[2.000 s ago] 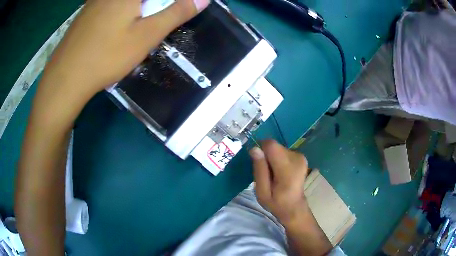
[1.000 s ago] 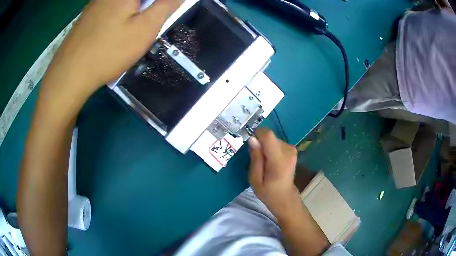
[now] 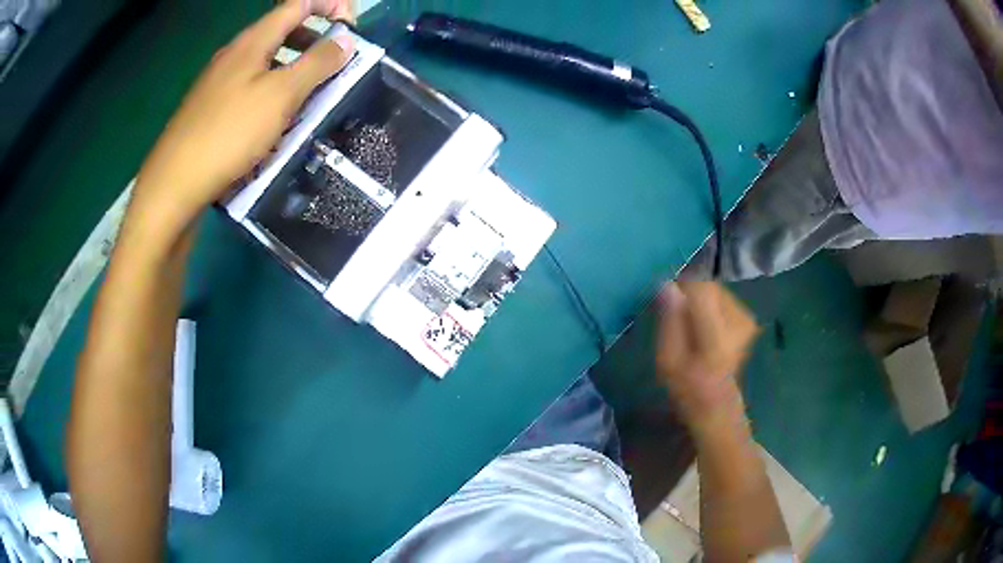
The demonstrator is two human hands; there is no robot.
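Note:
The white screw feeder lies at a slant on the green table, its dark tray holding heaped tiny screws under a pale metal bar. A metal plate and a red-marked label are on its front ledge. My left hand grips the feeder's far end, thumb on the rim, fingers partly hidden. My right hand is blurred, curled near the table edge, right of the feeder and apart from it; whether it holds anything cannot be told.
A black electric screwdriver lies beyond the feeder, its cord running over the table edge. White fan bodies lie at the left. Another person's grey-clad part is at the right. Cardboard boxes are on the floor.
My right hand has left the feeder's front and moved right. The feeder sits further left in view, and more of the screwdriver shows. The thin sliver near my right fingertips no longer shows.

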